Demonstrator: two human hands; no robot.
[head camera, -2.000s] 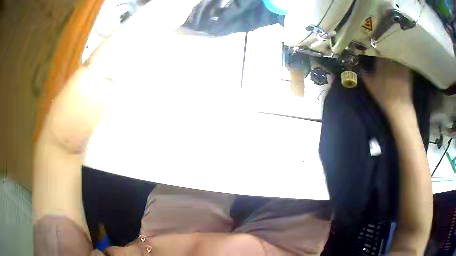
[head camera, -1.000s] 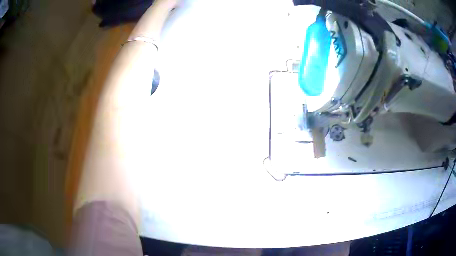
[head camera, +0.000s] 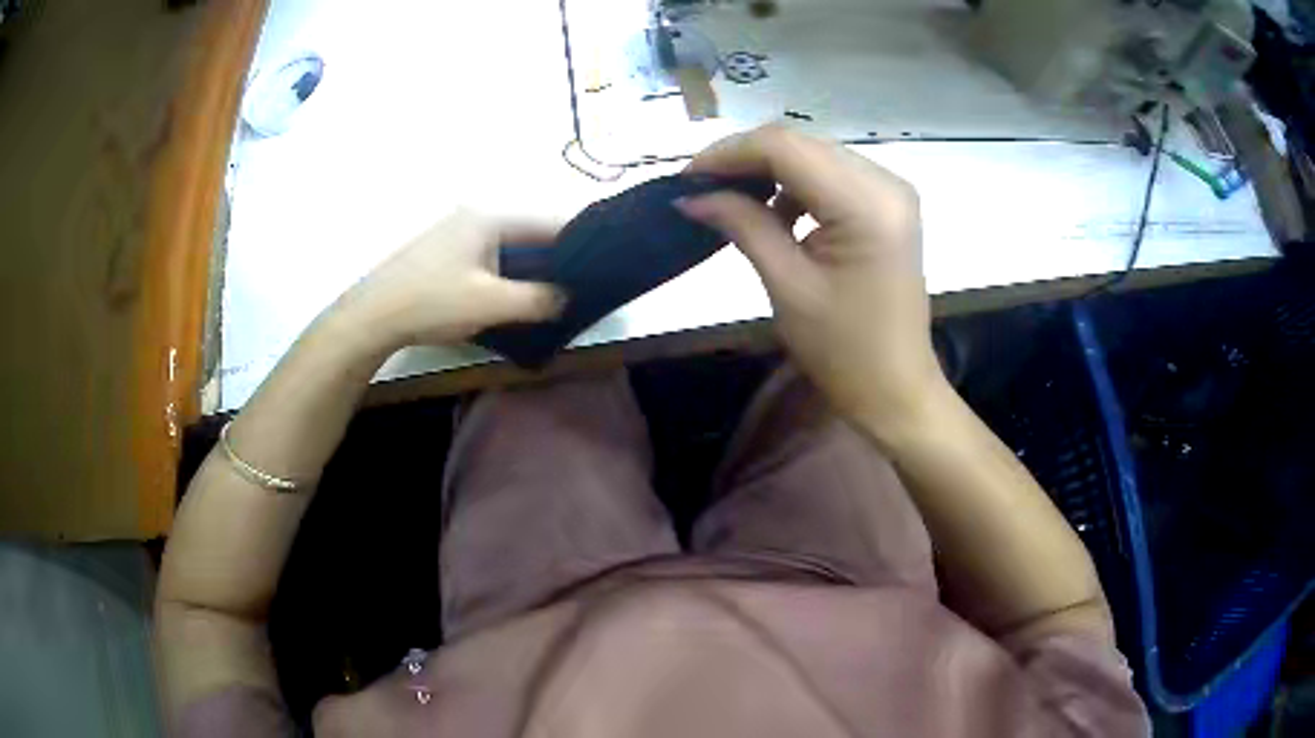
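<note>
A matte black cloth piece (head camera: 620, 252), short and roughly palm-wide, is held in both hands above the front edge of the white table. My left hand (head camera: 469, 281) grips its left end, fingers behind and thumb in front; this hand is slightly blurred. My right hand (head camera: 822, 231) pinches its upper right end between thumb and fingers. The cloth slants from lower left to upper right. Part of its left end is hidden by my left fingers.
The white table (head camera: 361, 188) has a tan plate (head camera: 698, 92) and a thin dark loop (head camera: 589, 162) beyond the hands. A round pale dish (head camera: 284, 95) lies far left. Green-handled snips (head camera: 1223, 179) lie at the right. A dark blue basket (head camera: 1132, 490) stands right of the lap.
My left hand has come back from the far left, and both hands now hold a small black piece. The view has tilted down towards the lap. The large black cloth is gone from the table.
</note>
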